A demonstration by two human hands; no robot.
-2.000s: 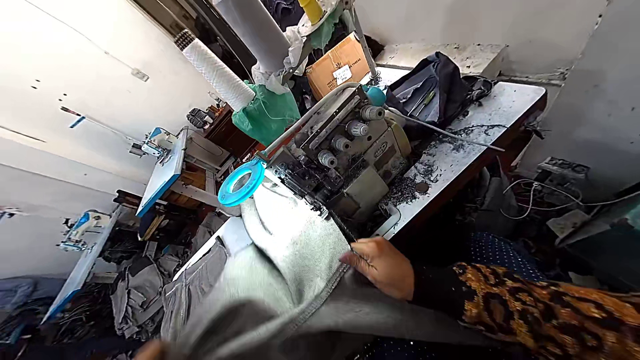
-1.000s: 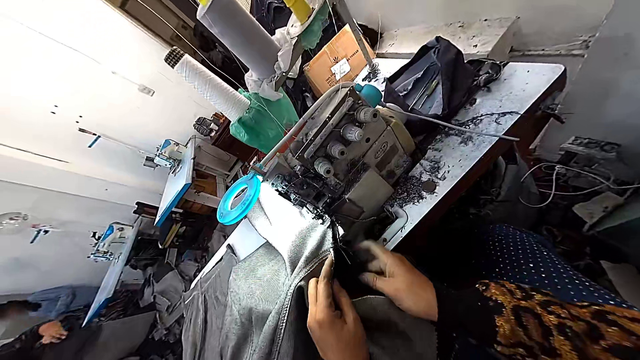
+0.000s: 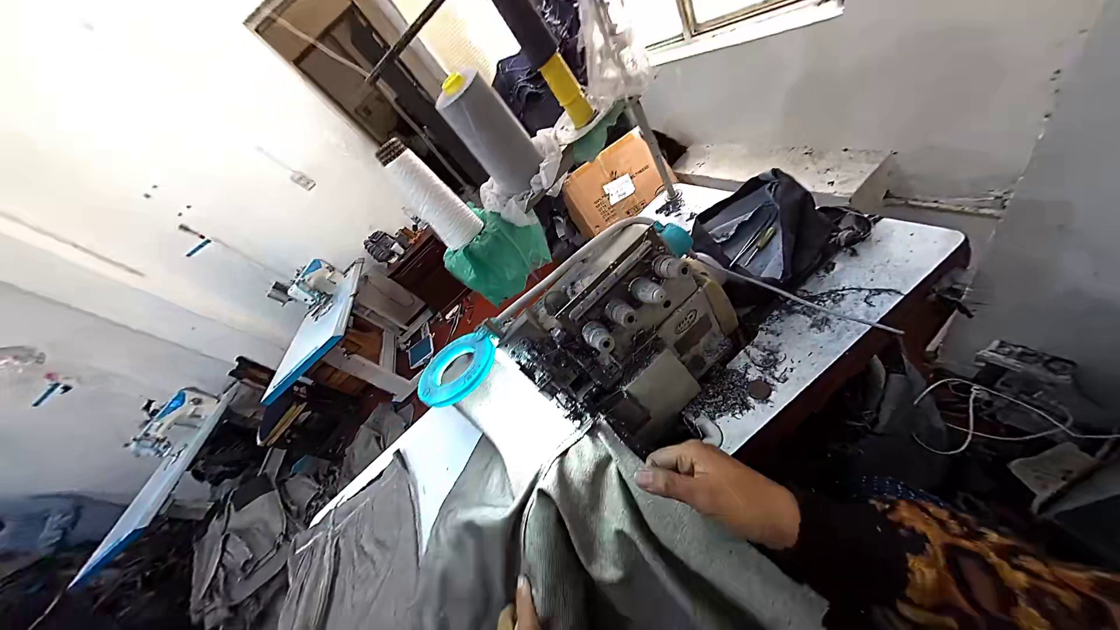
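An overlock sewing machine (image 3: 639,332) sits on the white worktable, its front thick with dark lint. Grey fabric (image 3: 604,525) runs from its needle area down toward the camera. My right hand (image 3: 722,490) grips the fabric's edge just below the machine, thumb on top. At the bottom edge, only some fingers of my left hand (image 3: 523,608) show, pinching a fold of the same fabric. A bright blue ring (image 3: 457,369) lies at the machine's left end. More grey cloth (image 3: 367,542) hangs over the table's left side.
Behind the machine stand a white thread cone (image 3: 433,197), a grey thread cone (image 3: 490,131) and a cardboard box (image 3: 617,184). A dark cloth bundle with tools (image 3: 770,227) rests on the lint-strewn table (image 3: 840,297). Other sewing machines (image 3: 315,284) stand at left.
My left hand has moved from beside the needle area down to the bottom edge. My right hand now grips the fabric's edge, where it was blurred a second ago.
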